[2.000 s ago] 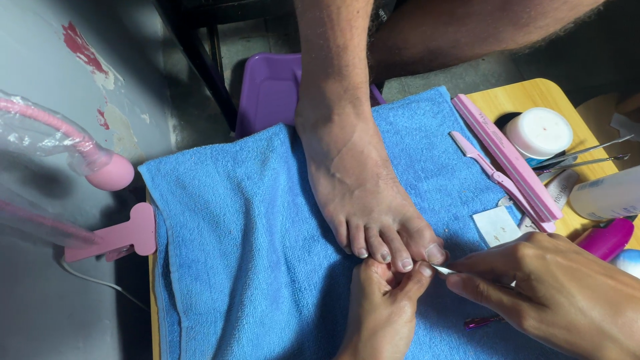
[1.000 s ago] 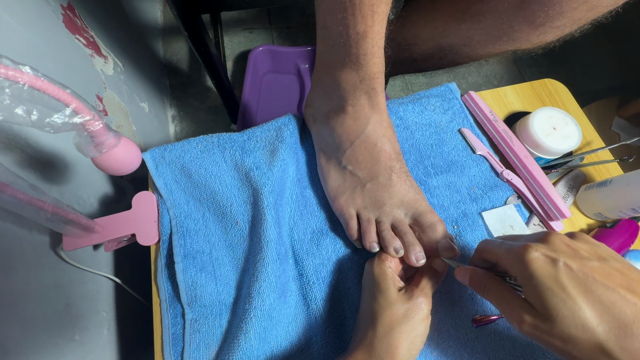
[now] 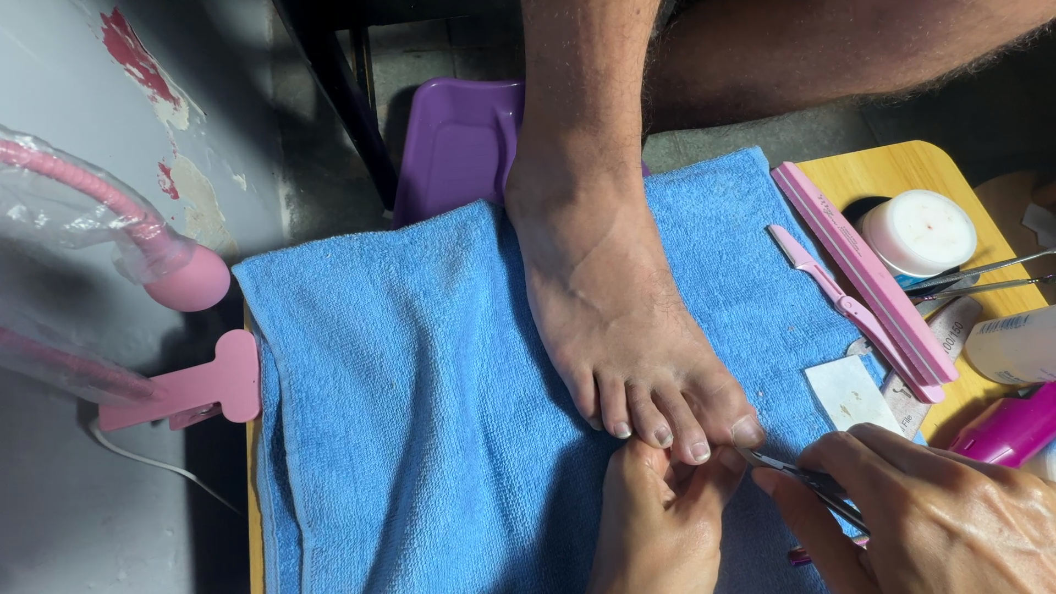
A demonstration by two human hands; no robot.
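Another person's bare foot (image 3: 602, 272) rests on a blue terry towel (image 3: 396, 396), toes toward me. My left hand (image 3: 664, 511) is under the toes, its thumb and fingers closed at the big toe. In my right hand (image 3: 924, 503) is a metal cuticle nipper (image 3: 804, 477), its tip touching the edge of the big toenail (image 3: 747, 431). Beside my right hand lie a small white square pad (image 3: 850, 392), a pink folding razor (image 3: 837, 297) and a long pink nail file block (image 3: 866, 272). A shiny purple tool (image 3: 800, 555) is partly hidden by the hand.
On the wooden table (image 3: 899, 161) at right stand a white-lidded jar (image 3: 924, 231), a clear bottle (image 3: 1019, 346) and a magenta device (image 3: 1002, 429), with metal tools between them. A pink clamp (image 3: 198, 388) grips the left edge near a pink gooseneck lamp (image 3: 190, 276). Beyond sits a purple basin (image 3: 454, 148).
Two seconds ago my right hand held a slim tool with a pale tip at the big toe; the metal nipper shows there now. My left hand stays under the toes.
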